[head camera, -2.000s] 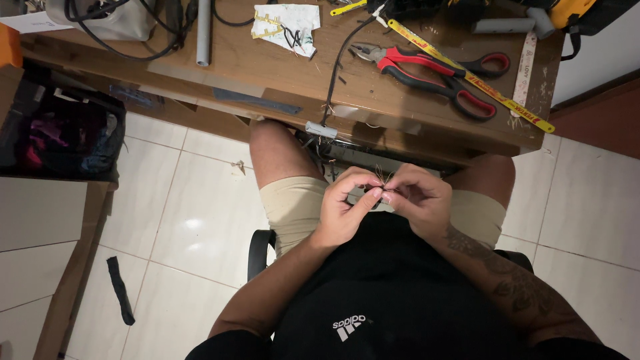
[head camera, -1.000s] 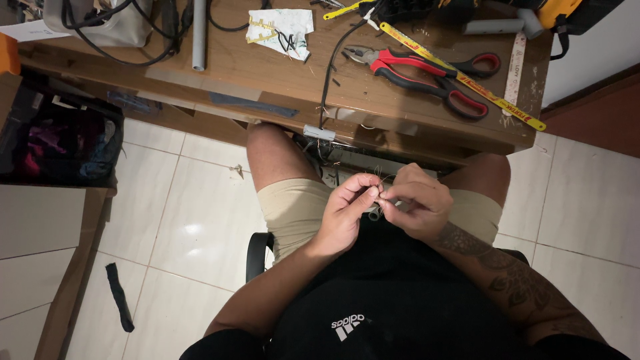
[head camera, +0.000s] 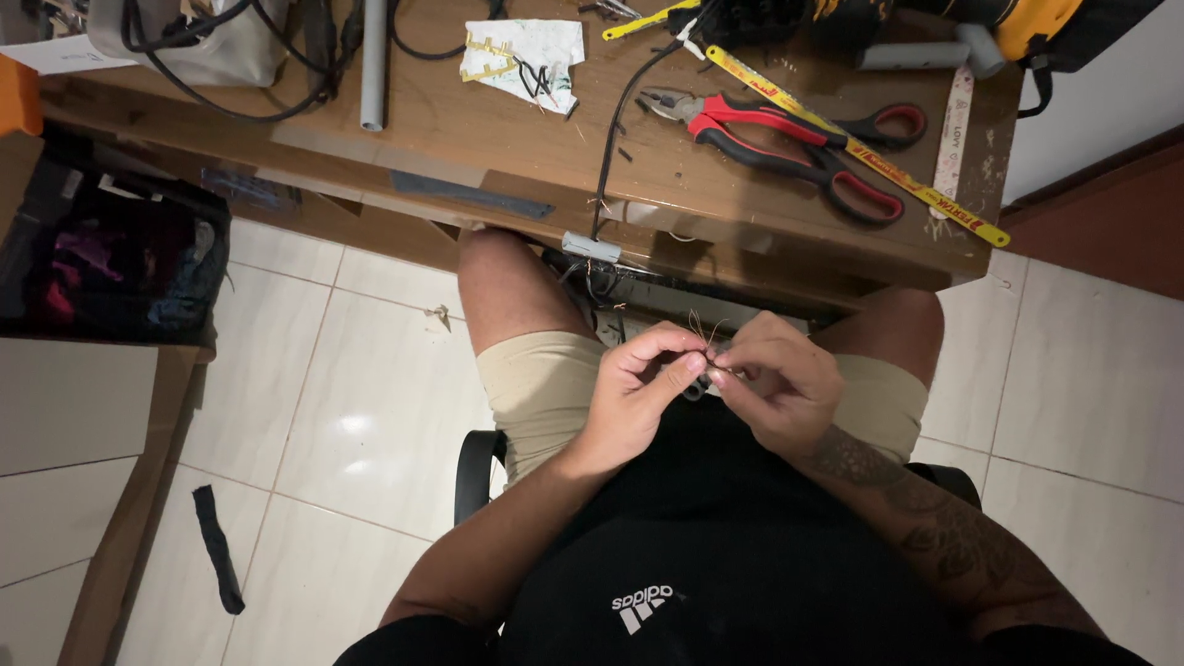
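Note:
Thin copper-coloured wire strands [head camera: 700, 326] stick up from between my fingertips, above my lap. My left hand [head camera: 638, 393] pinches them between thumb and forefinger. Against it, my right hand [head camera: 782, 384] grips the same small bundle with thumb and fingers, the tips nearly touching. What the strands are attached to is mostly hidden by my fingers; a small dark round piece [head camera: 694, 390] shows just beneath. On the wooden desk in front lie combination pliers [head camera: 740, 120] with red and black handles, scissors [head camera: 860, 171] and a yellow hacksaw blade [head camera: 911, 183] lying across them.
A black cable [head camera: 610, 139] hangs over the desk's edge [head camera: 795, 242] by a short grey tube [head camera: 592, 247]. White paper [head camera: 555, 55] holds brass terminals [head camera: 487, 57] and bits of wire. A grey pipe [head camera: 374, 65] lies further left. A dark strip [head camera: 218, 550] lies on the tiled floor.
My hands stay together over my lap. My right fingers have shifted around the small piece, and the wire strands now show more plainly than one second ago.

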